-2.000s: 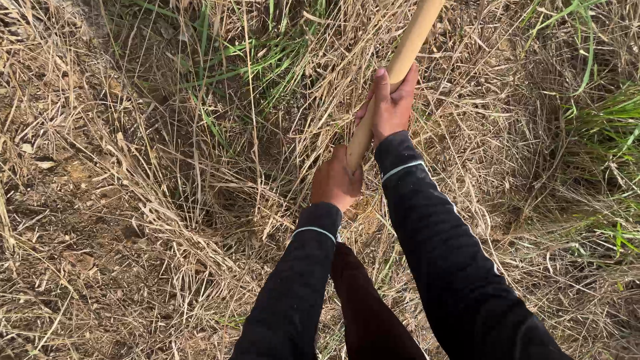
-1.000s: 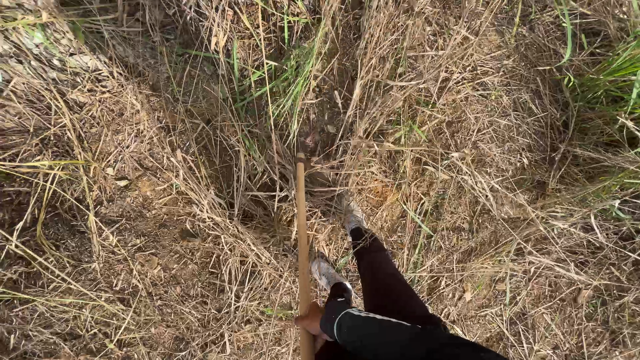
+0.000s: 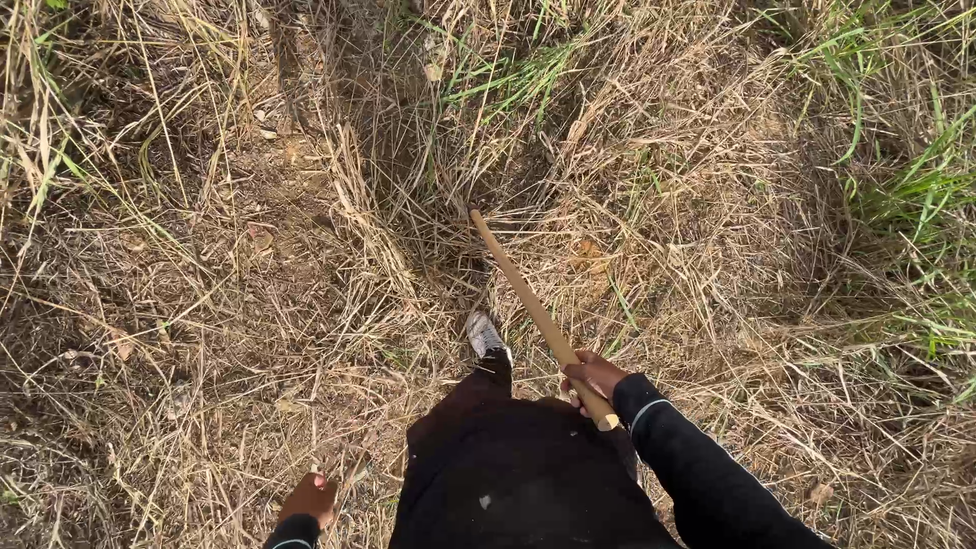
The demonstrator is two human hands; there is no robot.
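Observation:
A long, round wooden handle (image 3: pixel 526 293) slants from the lower right up to the dry grass near the middle of the view. My right hand (image 3: pixel 595 379) grips it close to its near end, in front of my dark clothing. The far end of the handle meets the grass, and any tool head there is hidden. Low on the left, my left hand (image 3: pixel 310 497) is off the handle, over the ground; its fingers are partly curled and whether they hold something cannot be told.
Dry straw-like grass (image 3: pixel 366 236) covers much of the ground, with bare soil (image 3: pixel 293 175) at the upper left. Green grass (image 3: pixel 934 198) grows at the right and a green tuft (image 3: pixel 526 80) at the top. One white shoe (image 3: pixel 485 335) shows below the handle.
Both hands held the raised handle two seconds ago; now only my right hand does, and my left hand is apart at lower left. The handle has swung from near upright in view to a slant.

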